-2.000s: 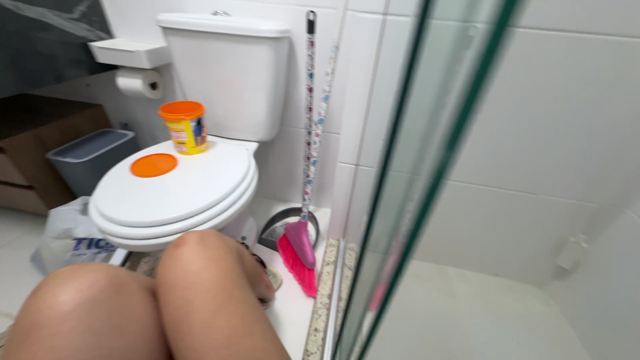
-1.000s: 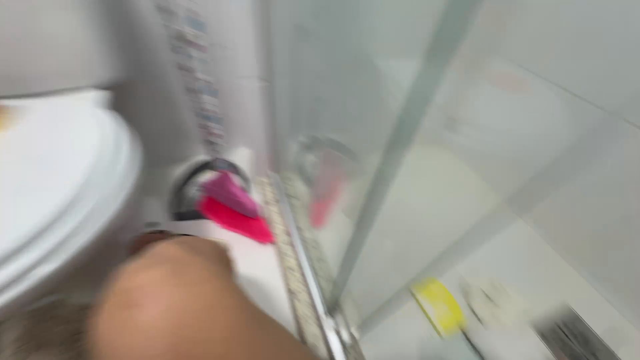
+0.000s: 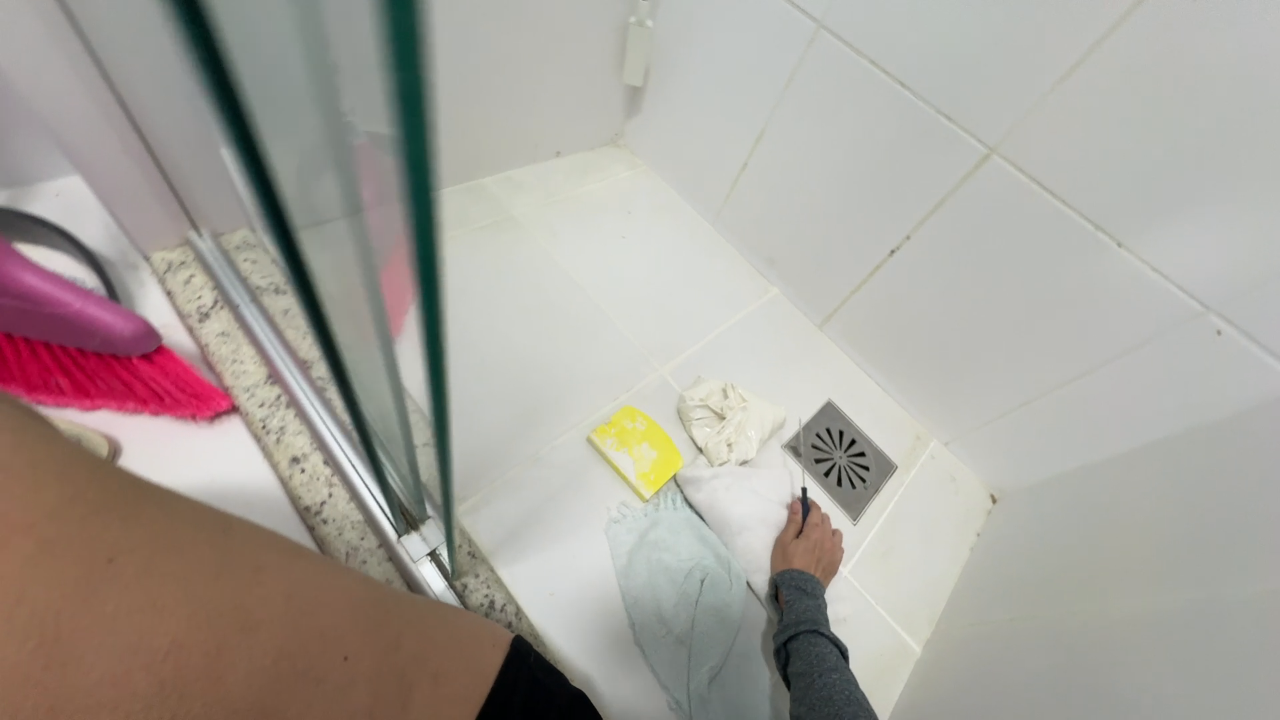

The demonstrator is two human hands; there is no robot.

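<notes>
My right hand (image 3: 808, 545), in a grey sleeve, is closed around the dark handle of a thin-shafted tool (image 3: 805, 505), perhaps a small screwdriver. Its slim shaft points away, beside the left edge of the square metal floor drain (image 3: 841, 460). Left of the hand lies a folded white cloth (image 3: 745, 510), with a crumpled off-white plastic bag (image 3: 727, 420) at its far end. A yellow plastic grout spreader (image 3: 637, 452) smeared with white lies left of the bag. A pale green cloth (image 3: 680, 600) is spread nearer to me. My left hand is out of view.
The green-edged glass shower door (image 3: 420, 250) stands at the left over a metal track (image 3: 300, 410) on a speckled stone sill (image 3: 235, 350). Beyond it, a pink broom (image 3: 110, 370) rests by my bare leg. Tiled walls (image 3: 1000, 250) enclose the shower floor on the far side and right.
The view has swung right and down, from the toilet to the shower floor. My right hand with the thin tool now shows; neither earlier frame shows it.
</notes>
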